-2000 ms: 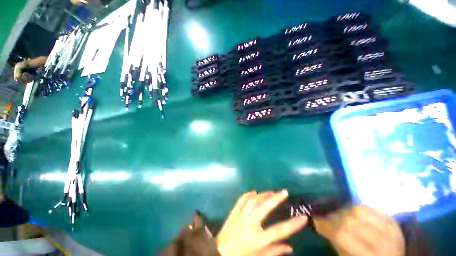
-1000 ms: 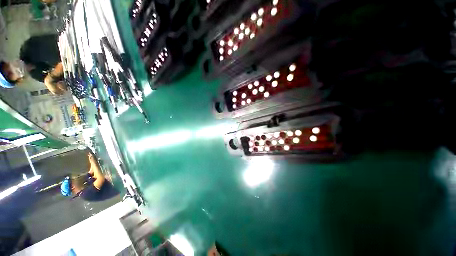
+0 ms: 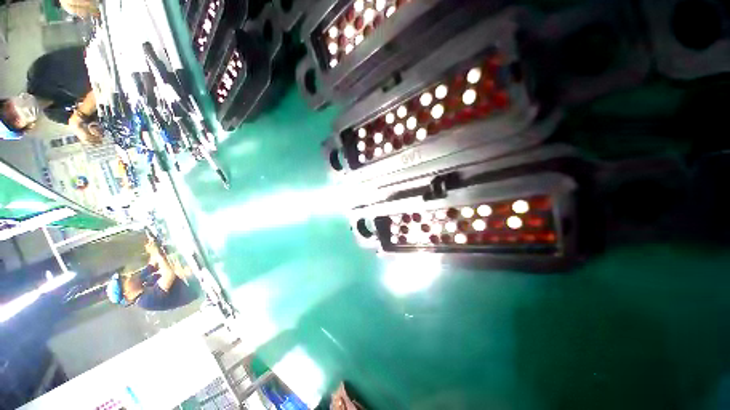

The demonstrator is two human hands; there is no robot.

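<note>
Black housings (image 3: pixel 472 258) lie large and close in front of me on the green bench top, in a slanting column. The nearest has a dark red inner panel (image 3: pixel 532 232) dotted with round white inserts (image 3: pixel 484 211). Another housing (image 3: pixel 424 156) lies just behind it, with a similar dotted panel, and more continue beyond. Neither of my hands can be made out. A small brownish shape (image 3: pixel 344 398) is cut off by the bottom edge; I cannot tell what it is.
White cable bundles (image 3: pixel 132 48) with dark and blue ends lie at the upper left. Smaller-looking black housings (image 3: pixel 228 84) stand near them. Two people are at the left, one in a dark top (image 3: pixel 60 80), another with a blue cap (image 3: pixel 114 288). A white surface (image 3: pixel 136 364) is at the lower left.
The view has tilted and come close to the housings. Both hands, the held housing and the blue-rimmed tray have left the picture. Over the last second the view has shifted only slightly.
</note>
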